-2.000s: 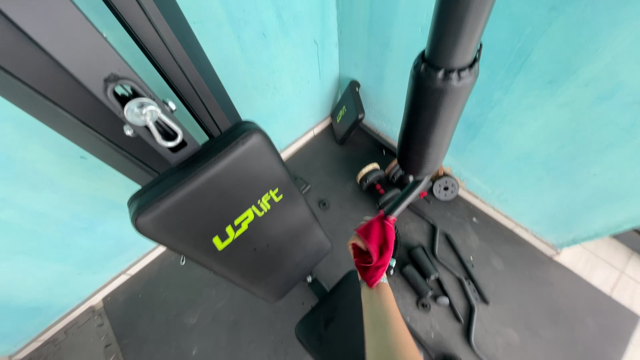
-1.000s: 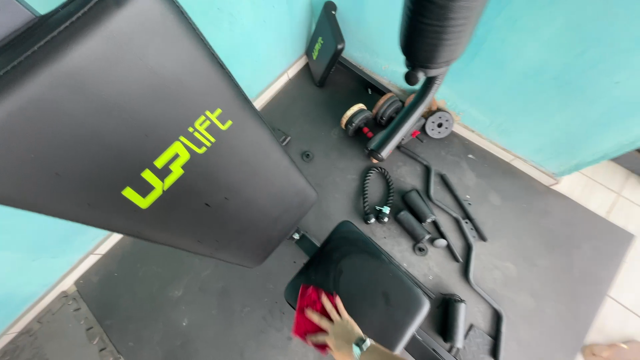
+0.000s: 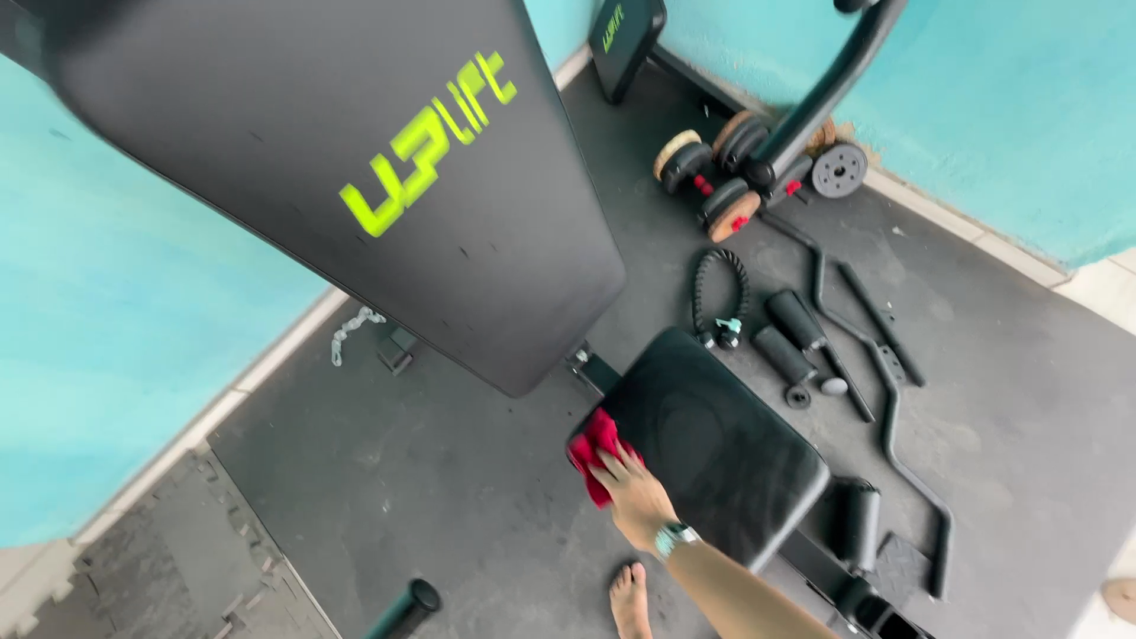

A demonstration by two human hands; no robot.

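My right hand (image 3: pixel 635 501), with a watch on its wrist, presses a red cloth (image 3: pixel 596 454) against the left edge of the black padded bench seat (image 3: pixel 710 444). Its fingers are spread over the cloth, and part of the cloth hangs past the seat's edge. Smudged, shiny marks show on the seat's surface. Above and to the left of the seat rises the large black backrest pad (image 3: pixel 355 133) with green Uplift lettering. My left hand is out of view.
Dumbbells (image 3: pixel 732 209), a weight plate (image 3: pixel 839 170), a black braided rope (image 3: pixel 698 288), foam rollers (image 3: pixel 783 355) and a bent bar (image 3: pixel 890 404) lie on the right. A chain (image 3: pixel 349 333) lies left. A bare foot (image 3: pixel 630 599) stands below the seat. An upright tube end (image 3: pixel 424 595) shows at the bottom.
My right hand with the red cloth has come down from beside the hanging black bar to the bench seat, then moved to its left edge. The view has tilted down.
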